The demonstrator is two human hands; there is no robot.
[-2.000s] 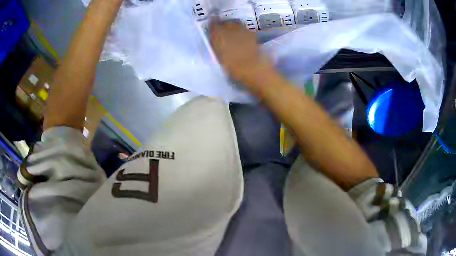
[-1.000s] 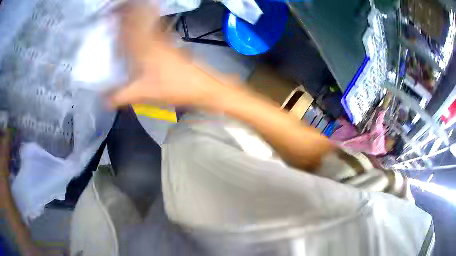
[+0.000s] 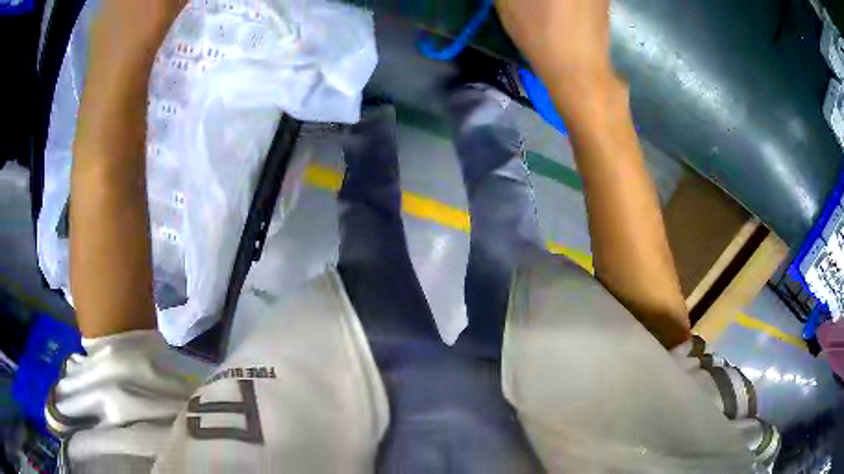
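Note:
A crinkled translucent white liner bag point(image 3: 324, 60) lies at the left in the head view, with rows of white housings point(image 3: 176, 116) showing through it. It sits in a black bin point(image 3: 250, 250), whose edge shows. My left hand point(image 3: 139, 11) is cut off by the top edge; only its base shows, above the forearm that crosses over the bag. My right hand point(image 3: 553, 23) is also cut off by the top edge, over the dark green bench at the right. The fingers of both hands are out of the picture, so what they hold is hidden.
The dark green bench point(image 3: 722, 102) curves along the upper right. A blue cord point(image 3: 453, 42) hangs at the top centre. A cardboard box point(image 3: 708, 231) stands below the bench. A blue tray with white parts point(image 3: 828, 250) is at the right edge. Yellow lines point(image 3: 435, 211) cross the floor.
The view has swung round. My right hand has moved from over the bag to the bench side at the top. My left forearm is now fully seen over the bag.

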